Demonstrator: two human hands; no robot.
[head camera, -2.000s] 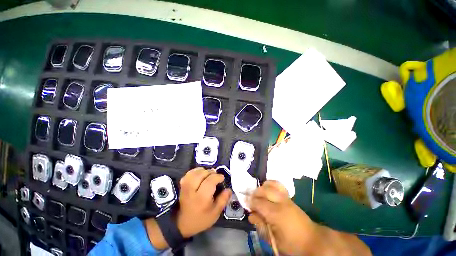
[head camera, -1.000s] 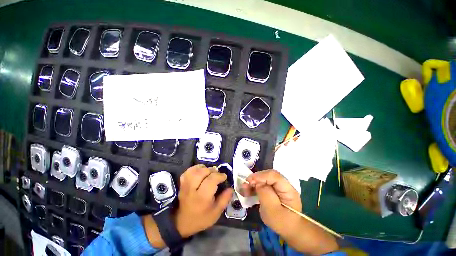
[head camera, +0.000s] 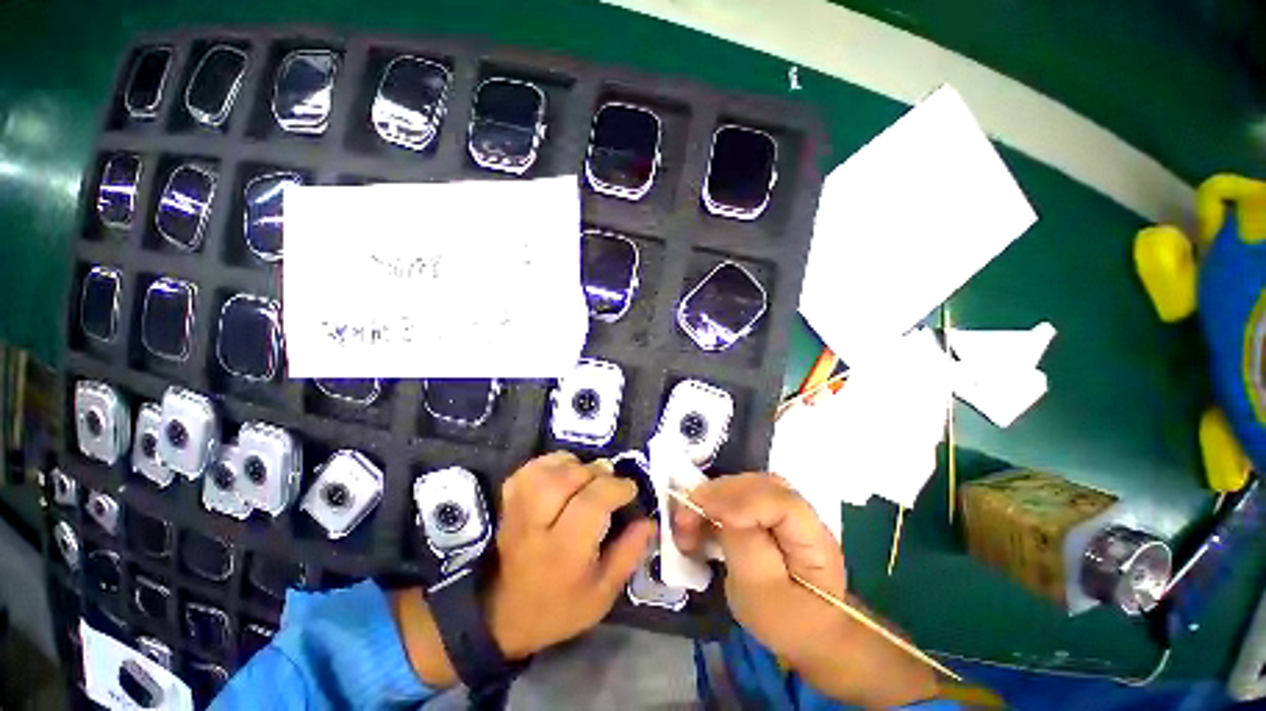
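A dark watch case (head camera: 635, 486) with a shiny silver rim is held in the fingers of my left hand (head camera: 562, 549), over the near right part of the black foam tray (head camera: 646, 328). My right hand (head camera: 764, 549) pinches a thin bamboo stick (head camera: 875, 628) and a white wipe (head camera: 680, 507). The stick's tip and the wipe are at the right side of the case's rim. The wipe partly covers a back-up watch in the tray. My left fingers hide much of the case.
Screen-up watches (head camera: 740, 170) and back-up watches (head camera: 451, 514) sit in the tray, with a handwritten slip (head camera: 433, 278) on top. To the right lie white paper (head camera: 919, 222), crumpled wipes (head camera: 868, 424), bamboo sticks, a tan bottle (head camera: 1034, 521) and a blue-and-yellow object (head camera: 1229, 306).
The view has shifted, so the tray looks larger and the bottle sits further right. My right hand has turned, and its stick now points down to the right. Both hands keep their hold.
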